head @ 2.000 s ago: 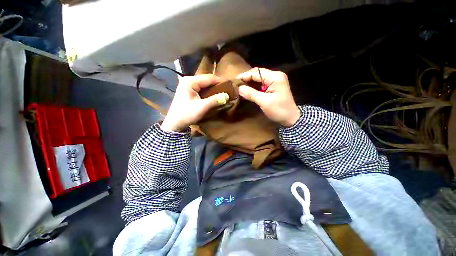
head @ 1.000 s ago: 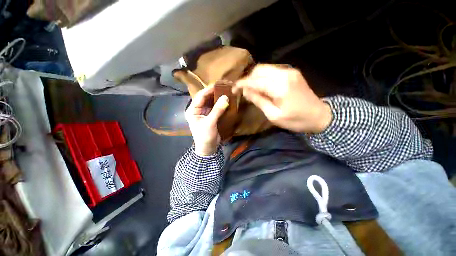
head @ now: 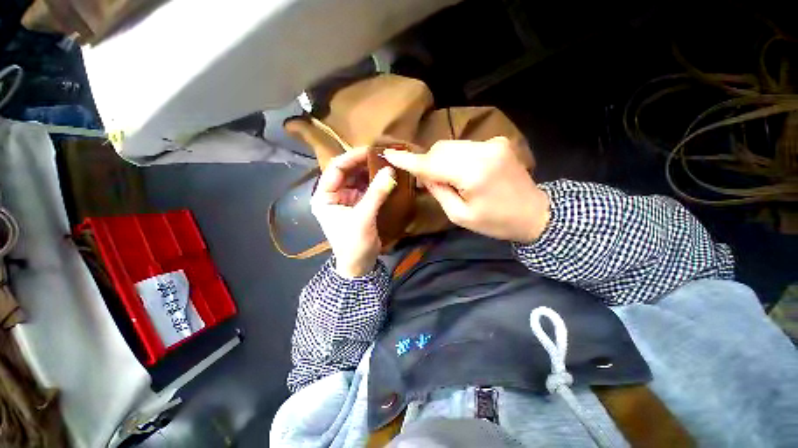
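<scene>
A tan canvas bag (head: 385, 103) lies over the lap, creased, with a brown leather patch (head: 398, 206) near its middle. My left hand (head: 352, 210) grips the leather patch, thumb on its near face and fingers behind it. My right hand (head: 481, 184) is beside it, index fingertip touching the top edge of the leather; its other fingers are curled, with a thin dark line rising above them. Whether those curled fingers hold a tool cannot be told. A thin tan strap (head: 278, 236) loops down at the bag's left.
A red divided tray (head: 149, 254) with a white handwritten label stands at the left beside a white-covered surface (head: 83, 289). A white-covered table (head: 219, 70) is in front. Long tan straps (head: 744, 131) hang in loops at the right. Brown pieces (head: 22, 385) lie at far left.
Over two seconds, the leather has come upright in my left hand. My right hand moved away from it in a blur, then its index fingertip came onto the leather's top edge.
</scene>
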